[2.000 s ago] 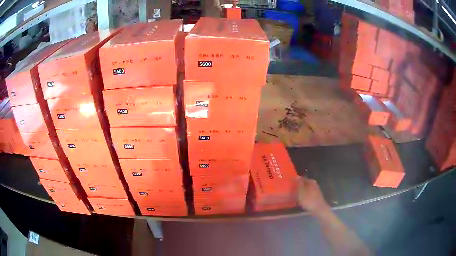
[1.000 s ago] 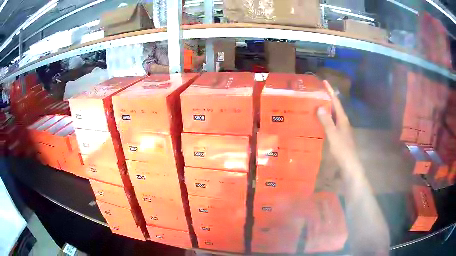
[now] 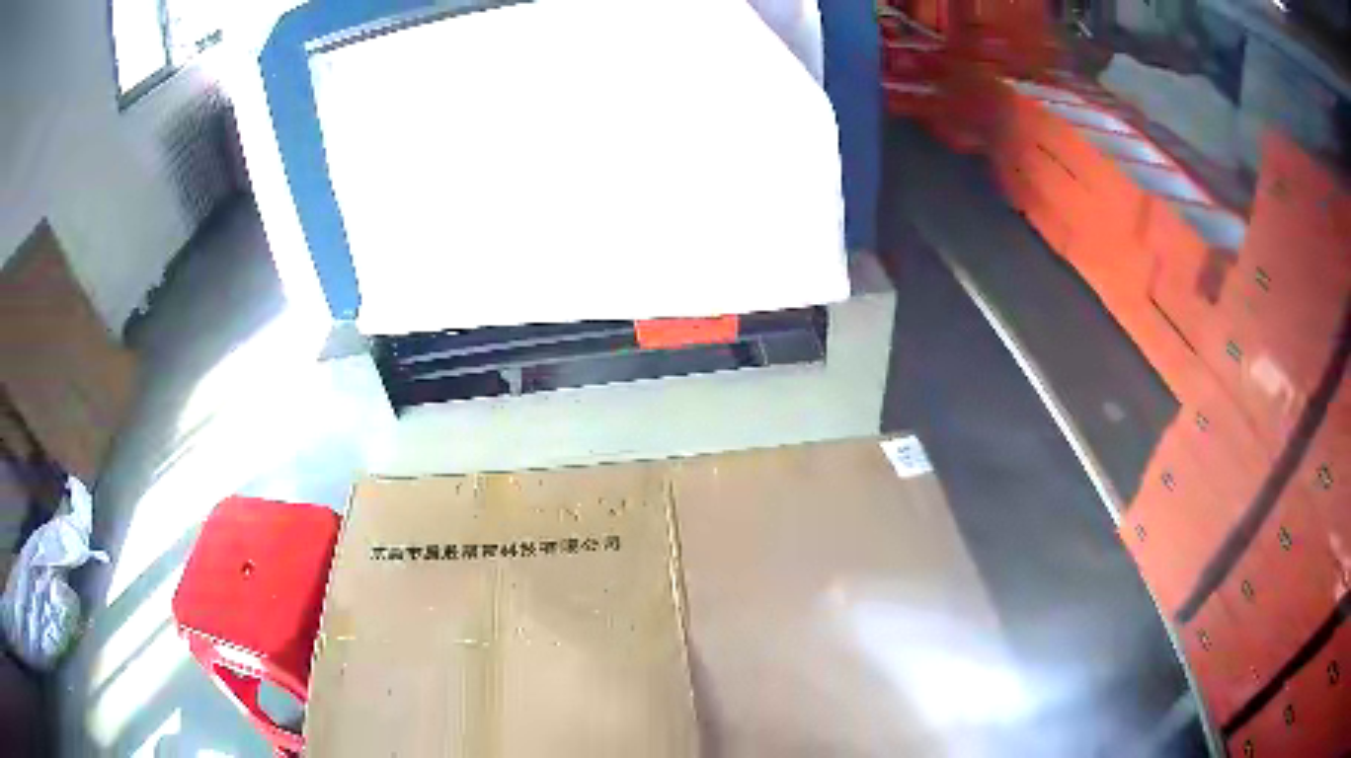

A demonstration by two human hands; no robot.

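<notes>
Neither of my hands is in view. A brown flattened cardboard sheet (image 3: 578, 637) with black print and a white sticker at its far corner lies nearest in front of me. Beyond it is the machine outlet (image 3: 637, 422), a pale housing with a dark slot and bars. One orange box (image 3: 686, 330) shows inside the slot, partly hidden by the white cover (image 3: 578, 178) on the blue frame. Stacked orange boxes (image 3: 1274, 489) stand at the right, with small dark labels, cut off by the picture's edge.
A red plastic stool (image 3: 259, 578) stands left of the cardboard. The bench's metal edge (image 3: 1059, 415) runs along the right side. Orange boxes with pale tops (image 3: 1104, 193) stand in a row farther off. A white bag (image 3: 52, 578) and a brown board (image 3: 67, 348) are at the far left.
The view has turned left from the box stacks to the machine outlet and cardboard. The hand seen earlier on the top box of the right-hand column is out of view.
</notes>
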